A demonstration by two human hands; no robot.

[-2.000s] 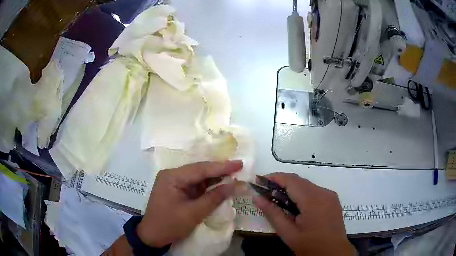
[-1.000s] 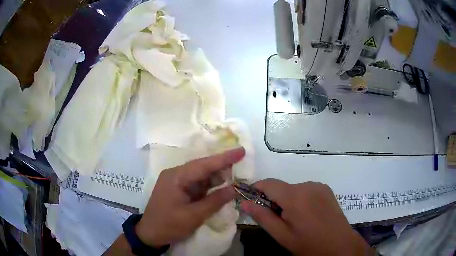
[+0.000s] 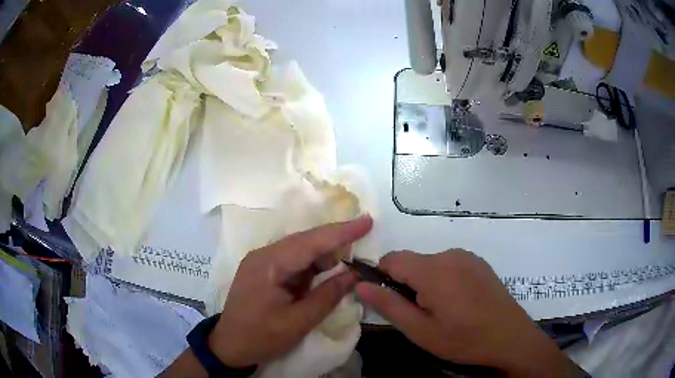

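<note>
Cream garment pieces (image 3: 248, 173) lie in a heaped chain on the table left of the machine and run down over the front edge. My left hand (image 3: 289, 295) holds the cloth near the table's front edge, fingers pinched on it. My right hand (image 3: 451, 295) is closed on black thread snips (image 3: 381, 277). The snips point left, and their tips are at the cloth by my left fingertips. Whether the blades are apart is too blurred to tell.
The white sewing machine (image 3: 496, 52) stands at the back right, with its grey bed plate (image 3: 518, 184). Black-handled scissors (image 3: 616, 105) and a pen (image 3: 644, 184) lie right of it. A printed ruler (image 3: 585, 284) runs along the front edge. More cream pieces (image 3: 44, 148) are at far left.
The snips have moved left from beside the cloth to my left fingertips. The view has shifted slightly, so the machine and table sit higher. My left hand still holds the cloth.
</note>
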